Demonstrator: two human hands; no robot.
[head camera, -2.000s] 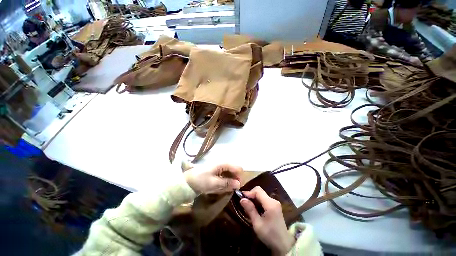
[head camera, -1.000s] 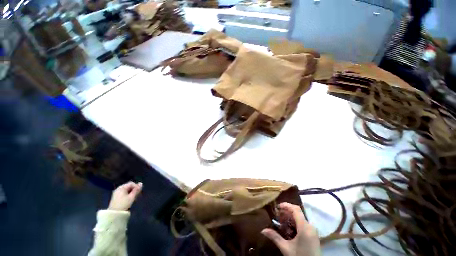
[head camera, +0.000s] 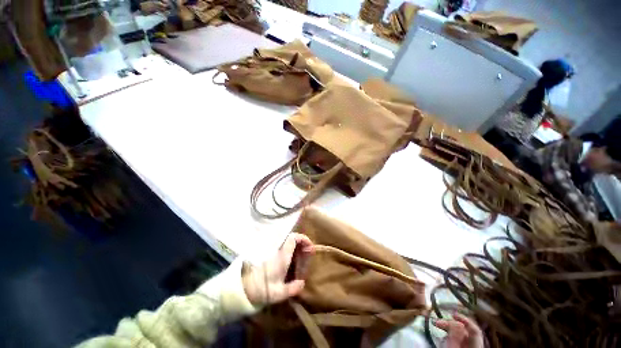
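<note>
A brown tote bag (head camera: 354, 289) lies open in front of me, at the near edge of the table. Its mouth faces up and shows smooth brown lining, with a pale yellow-tan strip along the far rim. My left hand (head camera: 276, 272) grips the left end of the bag's mouth, with its fingertips at the rim. My right hand (head camera: 463, 331) is at the bag's lower right, small, blurred and cut off by the bottom edge. I cannot tell whether it holds anything. A brown strap runs across the near side of the bag.
On the white table (head camera: 156, 149) stand stacked bags (head camera: 354, 129) with handles towards me. Another bag (head camera: 269, 78) lies behind them. A tangle of brown strips (head camera: 558, 285) fills the right. A brown bundle (head camera: 58, 170) is at the left, below the table. People sit at the far right.
My left hand has come back from the left of the bag onto its mouth. My right hand has moved down and right, off the opening. The bag's mouth is opened wider, and the view has turned.
</note>
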